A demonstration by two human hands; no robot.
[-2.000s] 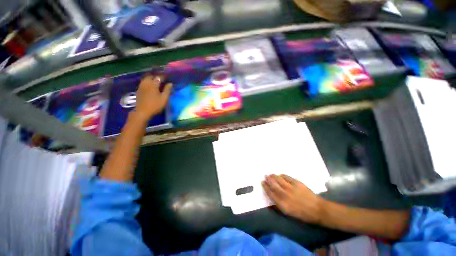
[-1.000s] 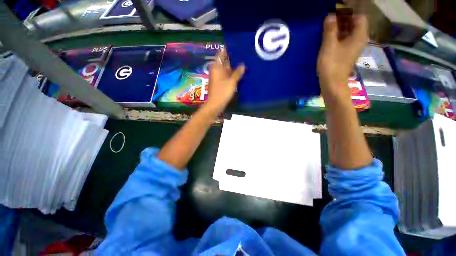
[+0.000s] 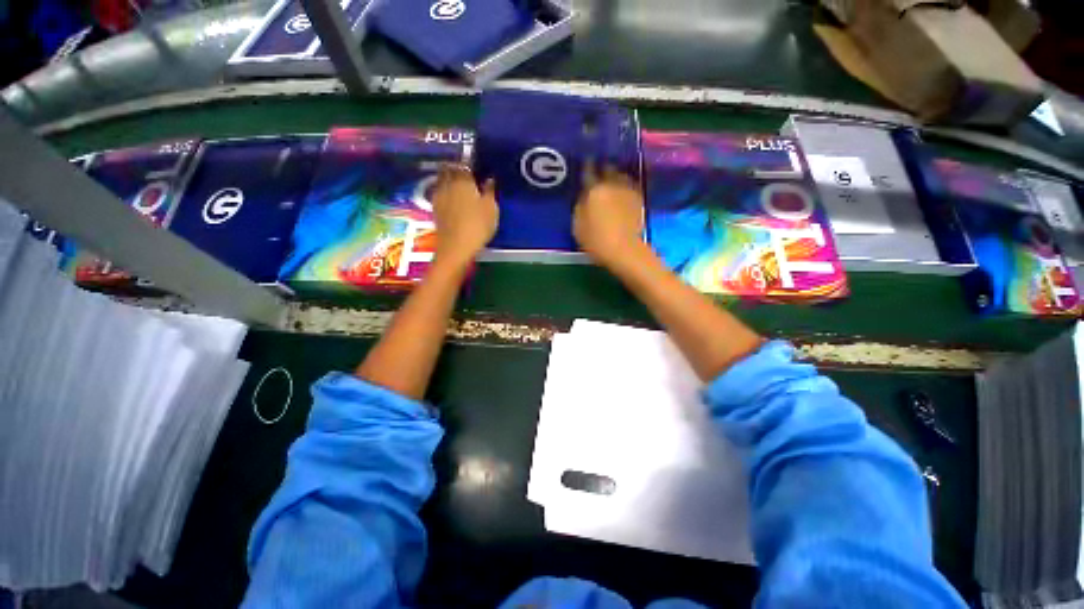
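Observation:
A navy logo panel (image 3: 523, 137) with a white circled logo lies in an open box on the conveyor, between two multicolour cartons. My left hand (image 3: 462, 217) is at its left edge, partly over the left carton (image 3: 345, 226). My right hand (image 3: 610, 218) is on the panel's right part, fingers bent and blurred. Whether either hand grips the panel is hard to tell. A white insert sheet (image 3: 630, 440) with an oblong slot lies flat on the dark green bench, partly under my right sleeve.
A leaning white insert stack (image 3: 95, 416) stands at left, with a thin white loop (image 3: 272, 395) beside it. Another stack (image 3: 1028, 476) stands at right, near small black objects (image 3: 927, 416). A grey post (image 3: 143, 226) crosses at left. Another multicolour carton (image 3: 743, 220) and a grey-lined box (image 3: 874, 226) are on the conveyor.
The navy panel has come down from the raised position between my hands into the box on the conveyor. Both hands have lowered with it, and my right hand has moved left.

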